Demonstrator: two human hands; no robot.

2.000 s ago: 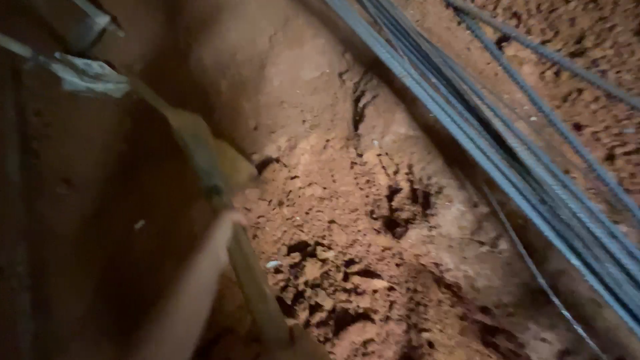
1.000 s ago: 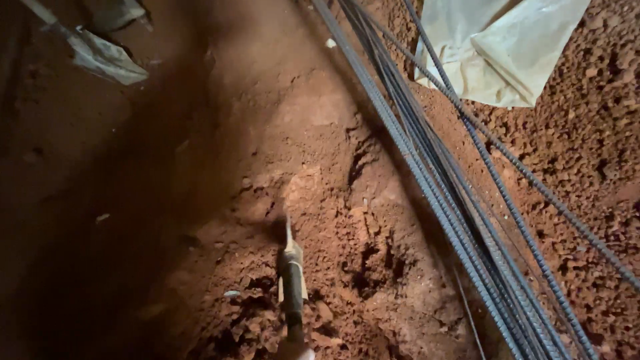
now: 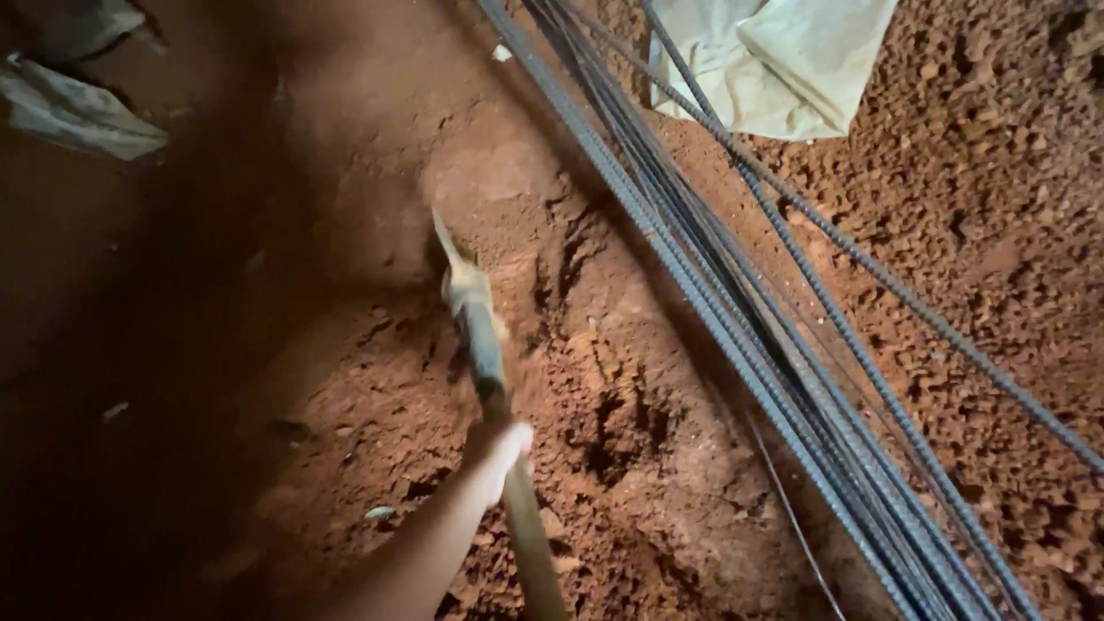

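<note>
My left hand (image 3: pixel 500 457) is closed around the wooden handle of a long digging tool (image 3: pixel 486 362), just below its metal socket. The forearm comes in from the bottom edge. The tool's narrow metal head, seen nearly edge-on, points up the view and meets the reddish earth (image 3: pixel 492 172); whether it is a hoe or a shovel I cannot tell. Below and to the right of the head the soil is broken into loose clods (image 3: pixel 621 414). My right hand is not in view; the lower handle runs out of the bottom edge.
A bundle of ribbed steel rebar (image 3: pixel 690 259) slants from top middle to bottom right, with loose bars beside it. A pale sheet or sack (image 3: pixel 793 69) lies beyond it at the top right. Another crumpled sheet (image 3: pixel 82 112) is at the upper left. Rough earth is at the right.
One second ago the tool's head was lower in the view, with only a bit of hand at the bottom edge. Now my left hand and forearm show on the handle, farther up.
</note>
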